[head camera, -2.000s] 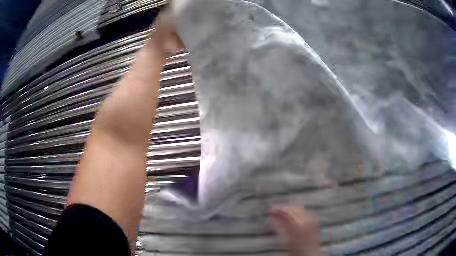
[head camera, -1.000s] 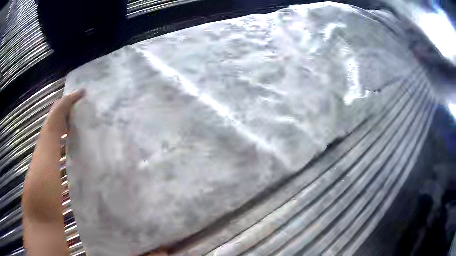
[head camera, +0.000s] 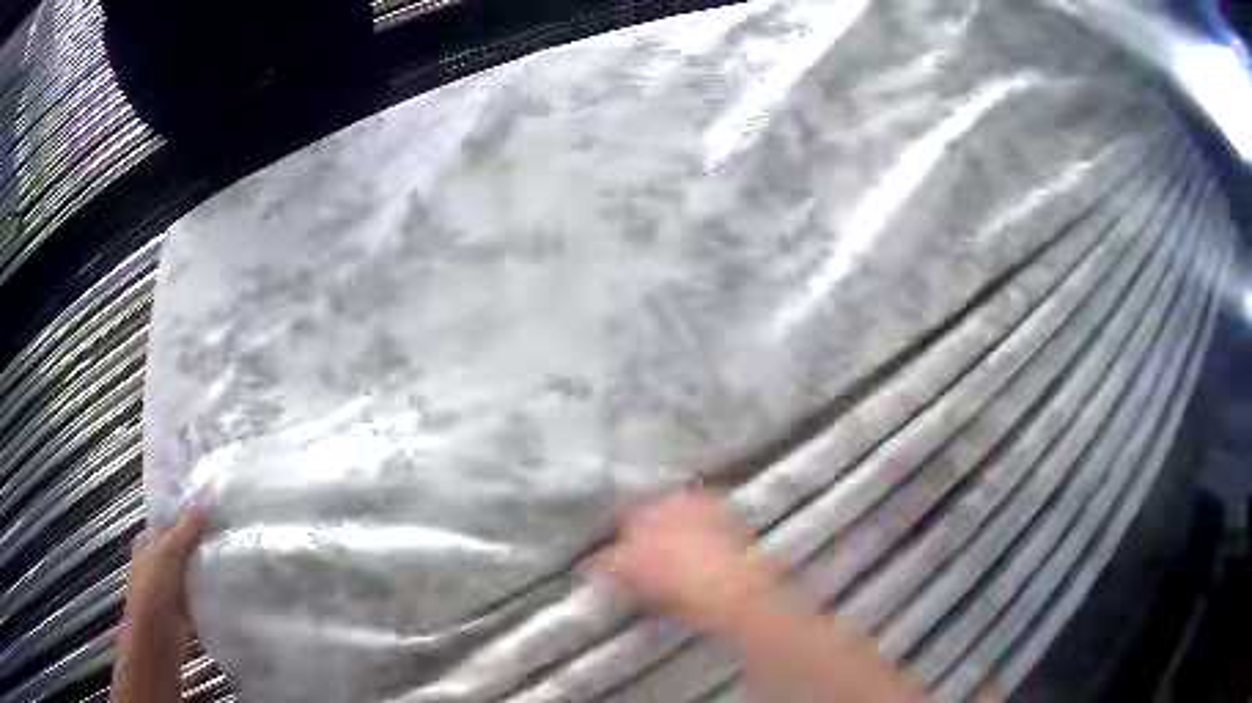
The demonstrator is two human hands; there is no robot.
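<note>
The pale grey patterned curtain fabric (head camera: 494, 275) lies over the ribbed metal table, smooth with shiny wrinkles in its upper part. Parallel pleats (head camera: 947, 440) run from the lower middle to the upper right. My left hand (head camera: 168, 577) is at the fabric's left edge, low in the picture, with its fingertips at the cloth; part of the hand is hidden and its grip is unclear. My right hand (head camera: 680, 556) is blurred, on the uppermost pleat at lower centre; whether its fingers hold cloth cannot be told.
Bare metal ribs (head camera: 69, 398) show left of the fabric. A dark band runs along the fabric's far edge. A large dark shape (head camera: 240, 83) stands at the upper left, with more ribbed metal (head camera: 55, 124) beside it. Bright glare shows at the upper right.
The fabric now lies spread where it was lifted. My left hand has moved down along its left edge. My right hand has come into fuller view on the pleats, and another fold shows.
</note>
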